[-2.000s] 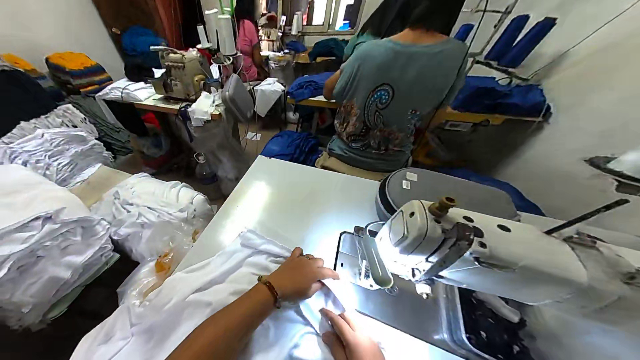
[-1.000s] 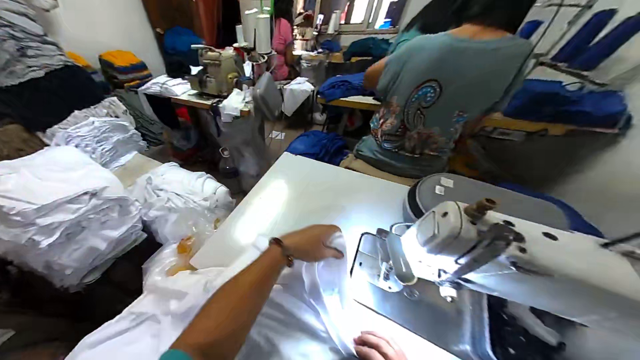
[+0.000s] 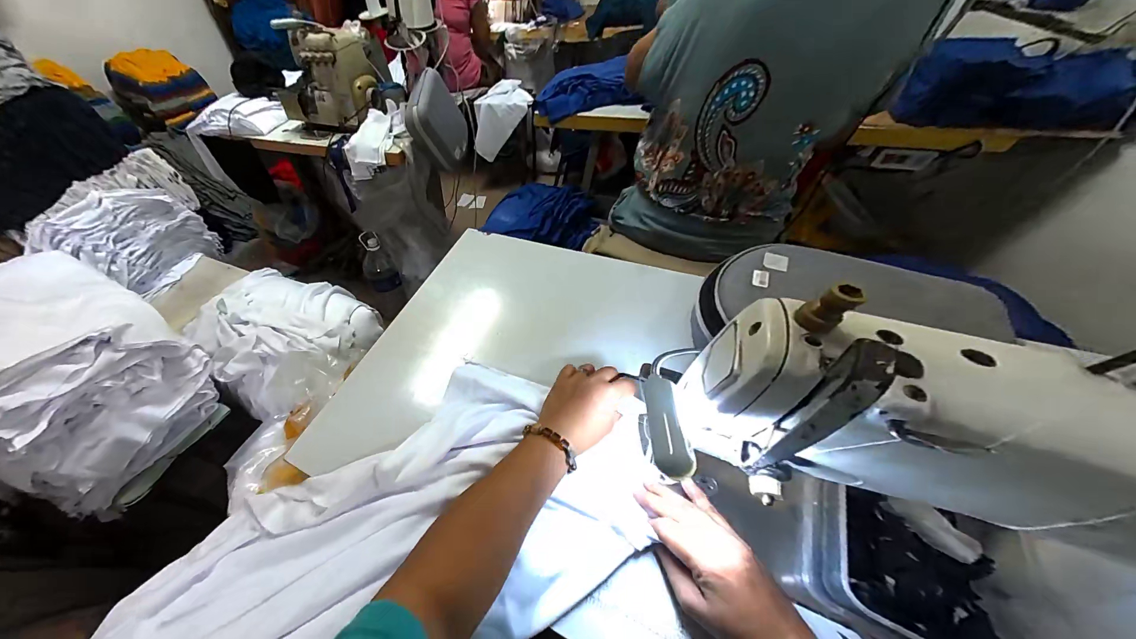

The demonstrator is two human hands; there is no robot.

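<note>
White fabric (image 3: 382, 497) lies spread over the sewing table (image 3: 532, 302) and hangs past its near edge. My left hand (image 3: 587, 406), with a beaded bracelet at the wrist, rests on the fabric just left of the sewing machine (image 3: 763, 364), its fingers curled near the lamp (image 3: 667, 430). Nearer to me, my right hand (image 3: 710, 555) lies on the fabric's right part, fingers extended toward the needle area. The lamp lights the cloth brightly. Whether either hand pinches the cloth is not clear.
White cloth stacks (image 3: 98, 390) and a plastic bag (image 3: 257, 461) stand left of the table. A grey padded object (image 3: 852, 284) sits behind the machine. A person (image 3: 754, 115) sits beyond the table. A tray with dark scraps (image 3: 914, 568) is at the right.
My left hand has moved on the fabric beside the machine. My right hand, low at the frame's edge one second ago, has come forward onto the cloth near the needle area.
</note>
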